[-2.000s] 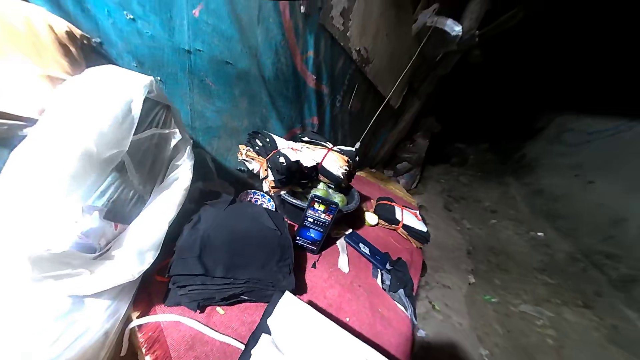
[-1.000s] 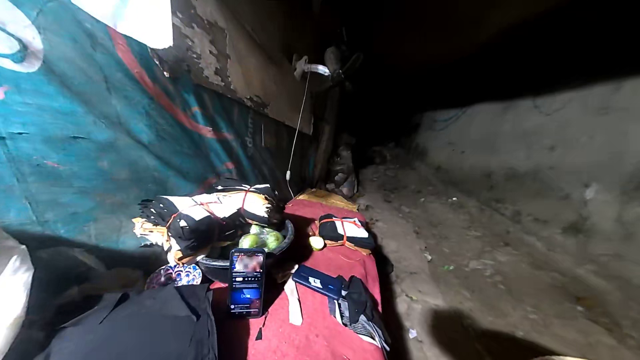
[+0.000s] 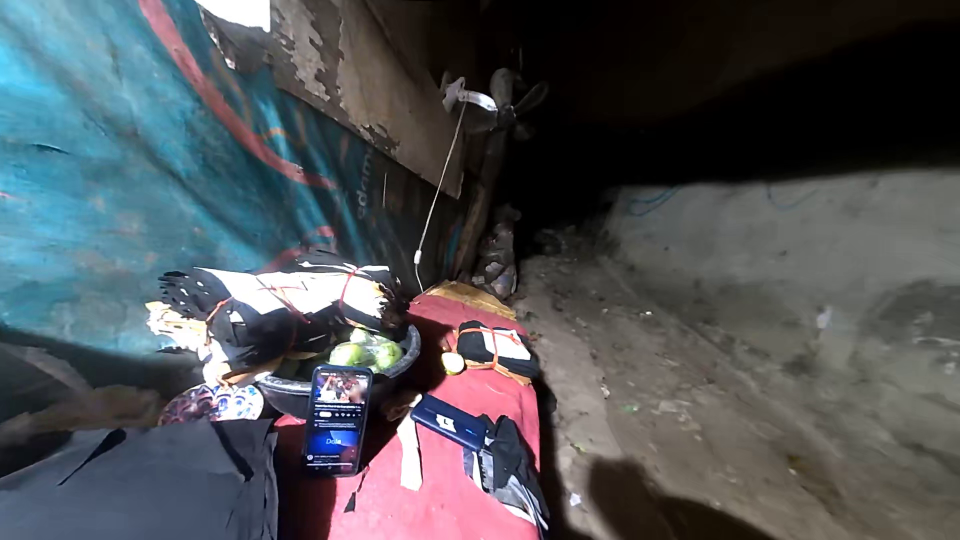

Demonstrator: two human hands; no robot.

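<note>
Neither of my hands shows in the head view. A smartphone (image 3: 337, 420) with a lit screen stands upright against a dark bowl (image 3: 411, 351), which holds green fruit (image 3: 365, 352) in clear plastic. Tied bundles of black and white cloth (image 3: 281, 300) rest over the bowl's left and back side. To the right, a smaller tied cloth bundle (image 3: 495, 347) lies on the red cloth (image 3: 450, 397) beside a cut piece of pale fruit (image 3: 452, 363). A dark blue case-like object (image 3: 448, 422) lies by a white strip (image 3: 410, 452) and crumpled black and grey cloth (image 3: 510, 465). Stacked black fabric (image 3: 142, 480) fills the lower left.
A patterned round object (image 3: 212, 403) sits behind the black fabric. A teal tarp (image 3: 150, 187) hangs along the left. A fan (image 3: 504, 109) and a hanging cord (image 3: 441, 187) are at the back. The dirt ground (image 3: 622, 390) runs along a wall (image 3: 810, 262) on the right.
The view has swung to the right and up. The white plastic bag and the white cloth seen earlier at the left and bottom are out of view.
</note>
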